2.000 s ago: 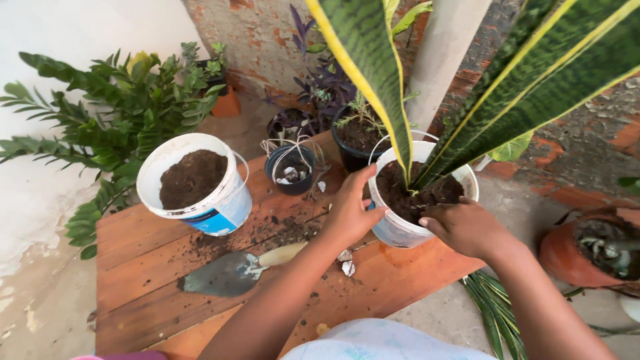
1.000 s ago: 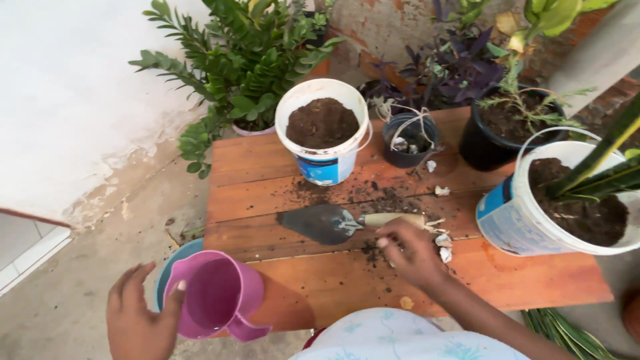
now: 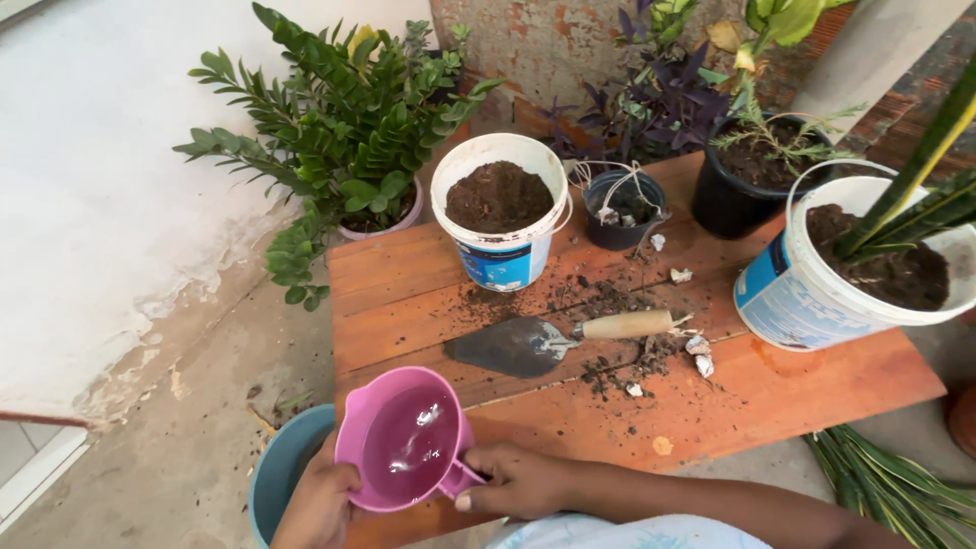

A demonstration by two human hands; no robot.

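Observation:
A pink plastic jug (image 3: pixel 408 446) with water in it is between my hands over the table's near left corner. My left hand (image 3: pixel 324 496) grips its left side, and my right hand (image 3: pixel 515 482) is closed around its handle. Just beyond the jug, a pointed masonry trowel (image 3: pixel 518 347) with a wooden handle lies among spilled soil. Behind the trowel stands a white plastic bucket (image 3: pixel 499 263) of dark soil. At the right, another white bucket (image 3: pixel 808 297) holds soil and an upright snake plant (image 3: pixel 900 191).
A small black pot (image 3: pixel 621 229) with strings and a larger black plant pot (image 3: pixel 736 202) stand along the back of the wooden table (image 3: pixel 762 404). A teal tub (image 3: pixel 278 473) is at the lower left. A leafy potted plant (image 3: pixel 358 137) stands by the wall. Cut snake plant leaves (image 3: pixel 877 473) lie lower right.
My hands were at the snake plant's bucket two seconds ago. They have moved left, and both now hold the pink jug, which stood untouched by my right hand one second ago. The view has swung left.

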